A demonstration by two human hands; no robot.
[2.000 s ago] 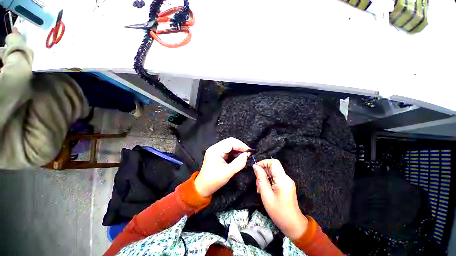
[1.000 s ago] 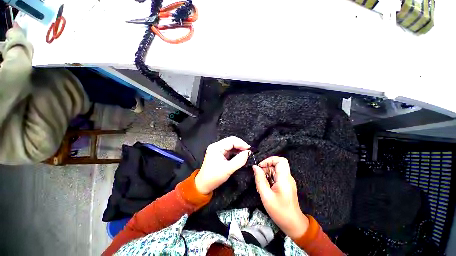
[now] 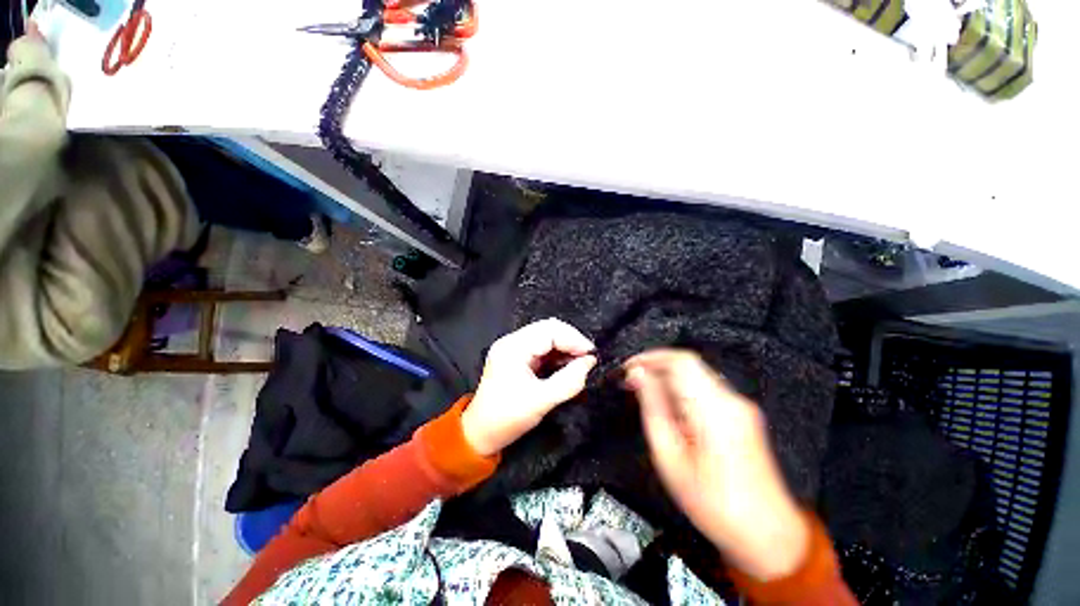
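A black, nubbly garment (image 3: 675, 266) lies across my lap. My left hand (image 3: 531, 381) pinches a fold of the garment between thumb and fingertips near its middle. My right hand (image 3: 711, 444) is blurred and sits just right of my left hand, its thumb and fingertips close together. Whether it holds a needle or thread cannot be seen. Any small part at the left fingertips is too small to make out.
A white table (image 3: 711, 107) bears red-orange scissors (image 3: 417, 62), more scissors (image 3: 127, 38) and striped bundles (image 3: 992, 47). A black bumpy strip (image 3: 346, 118) hangs over its edge. A person (image 3: 89, 237) sits left. A black crate (image 3: 1001, 438) stands right, a blue basin (image 3: 263, 523) lower left.
My right hand has moved away from my left fingertips, to the right, and its fingers have straightened. My left hand has stayed on the garment. The view has shifted slightly.
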